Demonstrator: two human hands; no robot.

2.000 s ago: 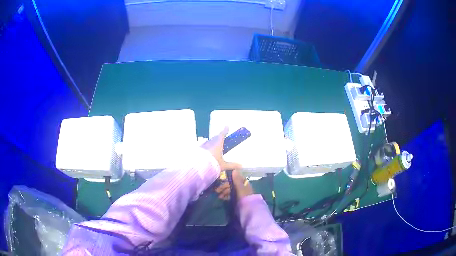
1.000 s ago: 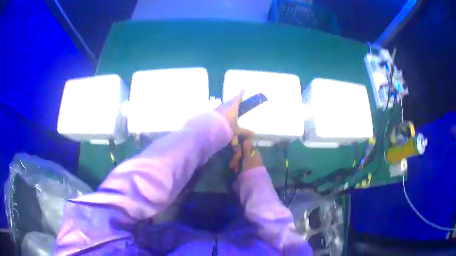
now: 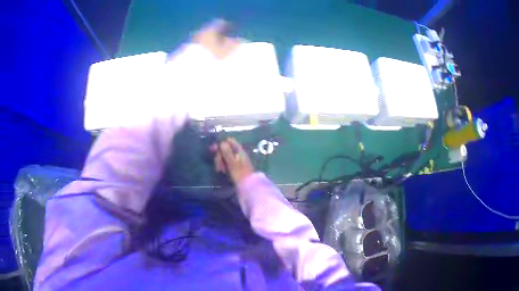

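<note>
Four white box-shaped units stand in a row: far left [image 3: 116,94], second [image 3: 250,85], third [image 3: 333,82] and far right [image 3: 407,94]. My left hand [image 3: 216,41] is blurred over the far edge of the second unit; a dark patch shows by its fingers, too blurred to name. My left sleeve hides part of the two left units. My right hand [image 3: 232,159] is at the near edge of the second unit, fingers bent beside dark leads; whether it grips one is unclear. A black remote control with a white ring [image 3: 266,147] lies right of it on the green table.
Black cables [image 3: 370,165] run along the near right table edge. A power strip [image 3: 435,59] with plugs and a yellow cylinder [image 3: 464,133] are at the right edge. Plastic-lined crates stand below right [image 3: 364,227] and at left [image 3: 42,187].
The view has shifted down and left over the bench. My left hand has moved from the third unit to the second unit's far side. My right hand has moved left to the second unit's near edge.
</note>
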